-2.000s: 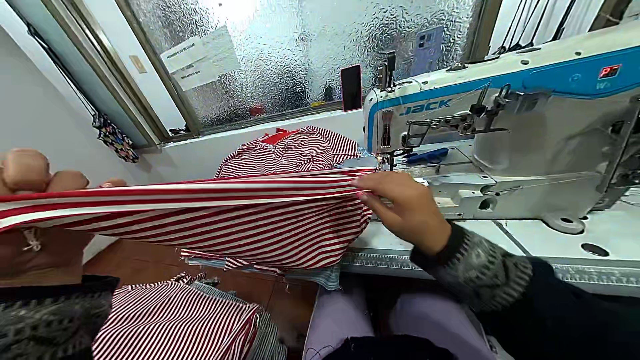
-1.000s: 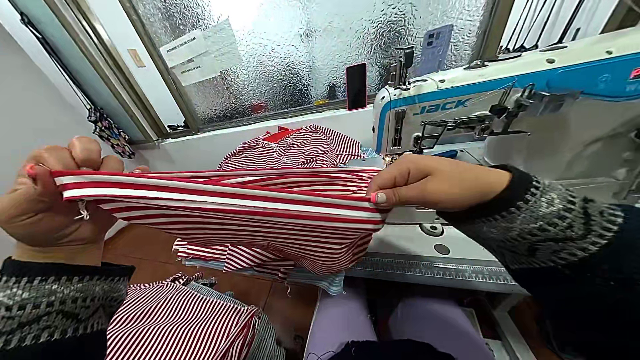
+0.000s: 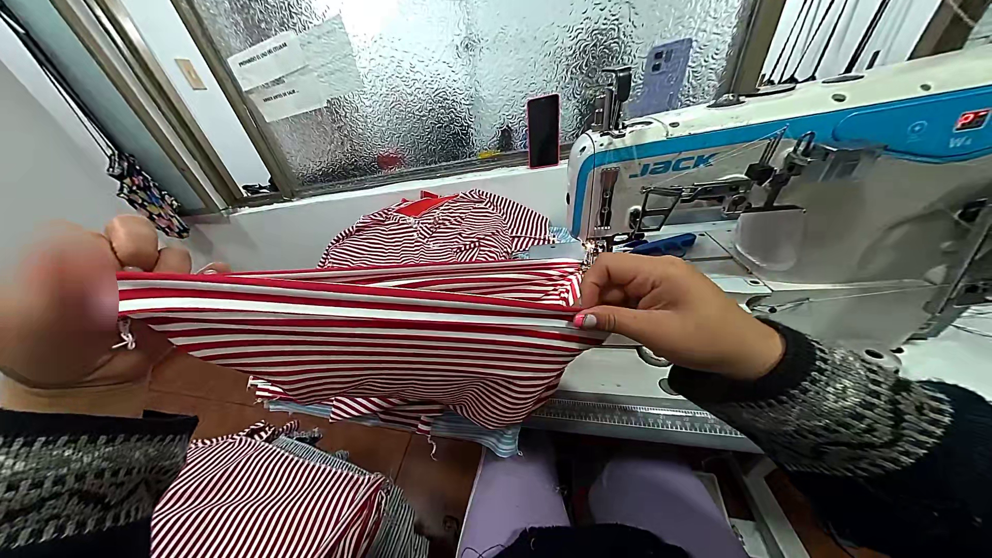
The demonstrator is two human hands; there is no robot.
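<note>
A red-and-white striped knit garment (image 3: pixel 372 349) is stretched between my two hands, its red edge pulled nearly straight along the top. My left hand (image 3: pixel 70 310), partly blurred, grips one end at the left side of the view, with a small thread knot hanging below. My right hand (image 3: pixel 659 306) pinches the other end between thumb and fingers, just in front of the needle area of a Jack sewing machine (image 3: pixel 775 194). Behind the stretched cloth lies another striped garment with a red part (image 3: pixel 465 225).
A blue tool (image 3: pixel 663 245) rests on the machine bed. A dark phone (image 3: pixel 543 130) leans at the window ledge. More striped cloth (image 3: pixel 263 496) is piled low at the left. A ruler strip (image 3: pixel 643 416) runs along the table's front edge.
The garment has stayed stretched between both hands, and its opening shows wider than two seconds ago. The view has shifted somewhat.
</note>
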